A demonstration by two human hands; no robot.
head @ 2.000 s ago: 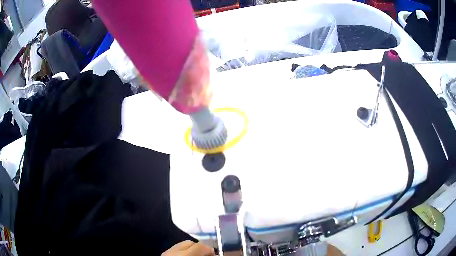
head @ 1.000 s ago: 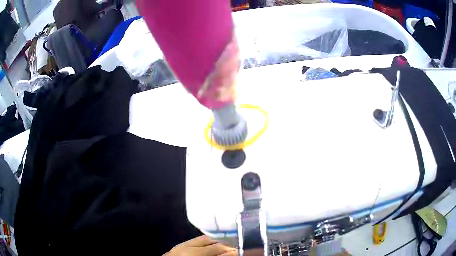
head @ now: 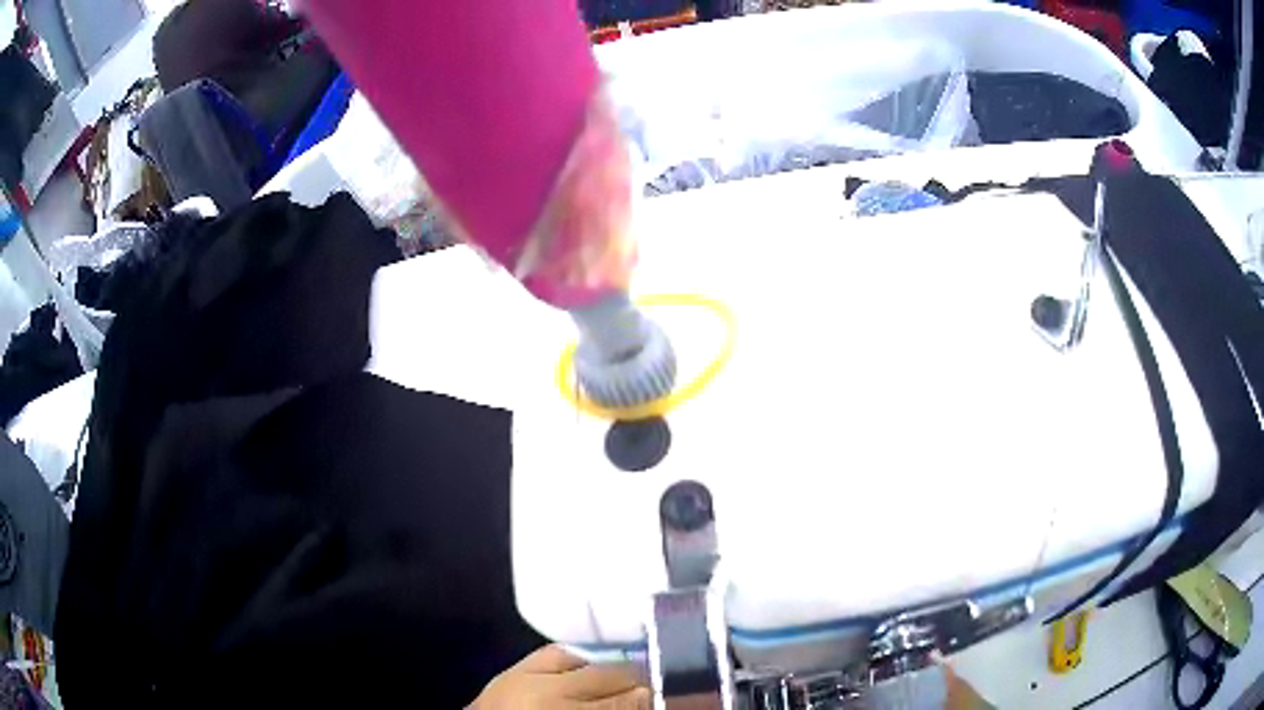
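The black garment (head: 291,527) lies in a large heap left of the white sewing machine head (head: 859,416). My left hand (head: 568,682) shows at the bottom edge, at the garment's edge beside the machine's front end; its fingertips are hidden behind the shiny metal take-up guard (head: 689,645). A small part of my right hand (head: 959,687) shows at the bottom edge, below the metal parts on the machine's face; the rest is cut off. The needle area is hidden under the head. What either hand holds cannot be seen.
A magenta cone (head: 478,125) stands above the machine head. A black band (head: 1178,305) wraps the arm at the right. Yellow-handled snips (head: 1066,641) and black-handled shears (head: 1195,666) lie on the table at the lower right. A white plastic-lined bin (head: 1033,39) is behind.
Against one second ago, the view has shifted slightly. The small part of my right hand has come into sight below the machine's face. My left hand stays in about the same place by the guard.
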